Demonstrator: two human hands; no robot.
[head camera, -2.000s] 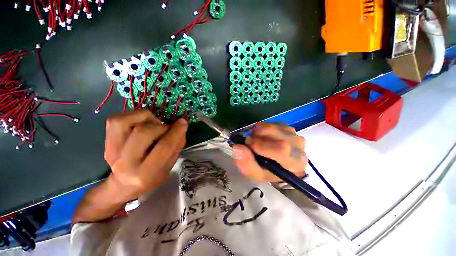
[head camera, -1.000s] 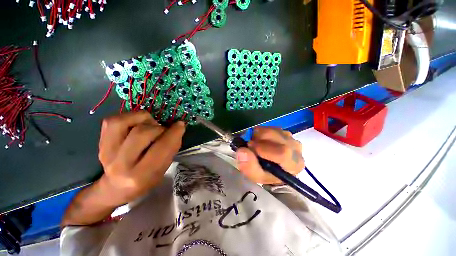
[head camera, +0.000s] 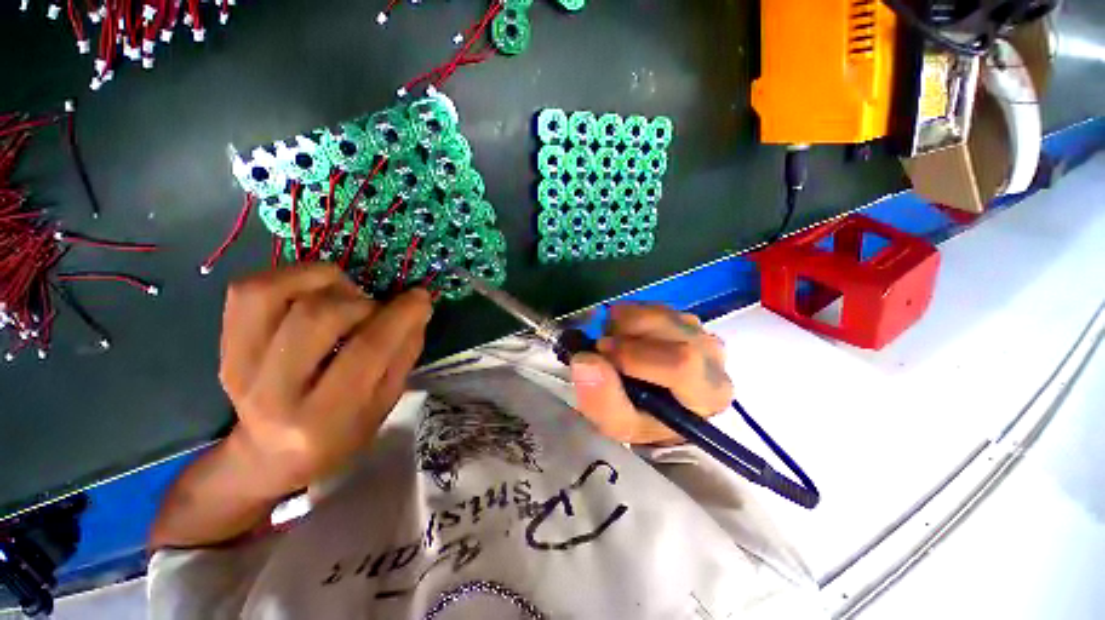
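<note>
The PCB panel being wired (head camera: 406, 182), green rings with several red leads on it, lies on the dark mat. My right hand (head camera: 654, 373) holds the soldering iron (head camera: 697, 430) like a pen; its tip is at the panel's near right part. My left hand (head camera: 318, 363) is at the panel's near edge, thumb and fingers pinched on a red connector lead (head camera: 424, 281), mostly hidden by the fingers, close to the iron tip. The exact contact point is too small to tell. A bare PCB panel (head camera: 602, 184) lies to the right of the wired one.
A loose pile of leads (head camera: 27, 236) lies at the left, finished wired boards (head camera: 139, 24) at the far left. The orange solder station (head camera: 824, 73) and a small cardboard box (head camera: 951, 176) stand at the far right. The red plastic stool (head camera: 851, 281) is beside the blue bench edge.
The view has shifted slightly. Both hands stay at the panel's near edge, with the iron tip still at its near right part.
</note>
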